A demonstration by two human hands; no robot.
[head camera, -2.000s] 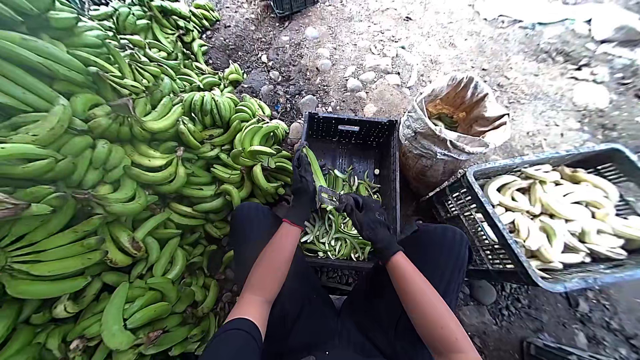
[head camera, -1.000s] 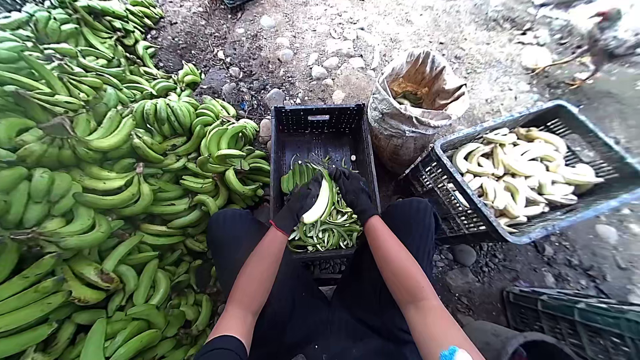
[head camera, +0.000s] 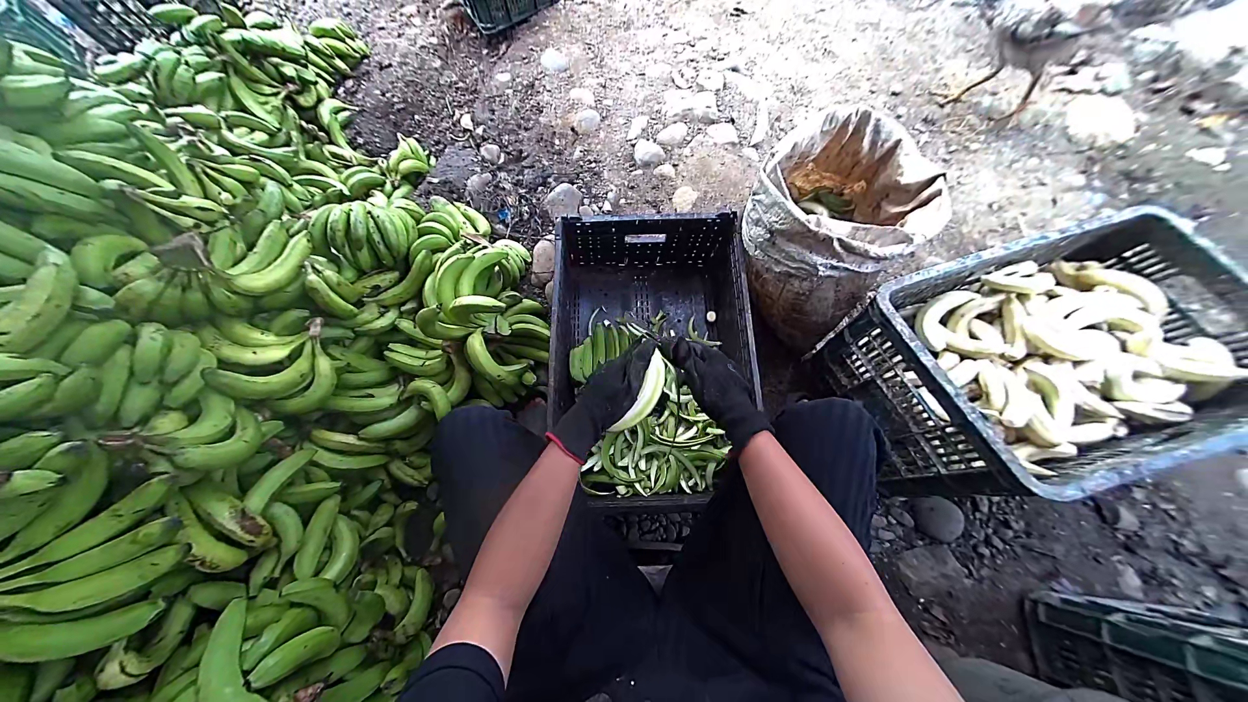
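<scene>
Both hands wear dark gloves and meet over a black plastic crate (head camera: 648, 244) between my knees. My left hand (head camera: 612, 392) is closed round a partly peeled green plantain (head camera: 643, 392), whose pale flesh shows. My right hand (head camera: 717, 385) is at the plantain's upper end with bent fingers; whether it holds a tool is hidden. Green peel strips (head camera: 653, 453) fill the near part of the crate. Unpeeled green plantains (head camera: 600, 348) lie in it beyond my left hand. At the right, peeled plantains (head camera: 1068, 356) lie in a dark plastic crate (head camera: 960, 429).
A large heap of green plantain bunches (head camera: 263, 361) covers the ground at left. An open woven sack (head camera: 829, 234) stands between the two crates. Another crate (head camera: 1141, 643) is at lower right, one more (head camera: 502, 10) at the top. A bird (head camera: 1038, 39) stands on the stony ground, upper right.
Two seconds ago the plantain in my hands looked green; now its pale flesh shows. The bird, unseen in the oldest frame, is in view at the upper right.
</scene>
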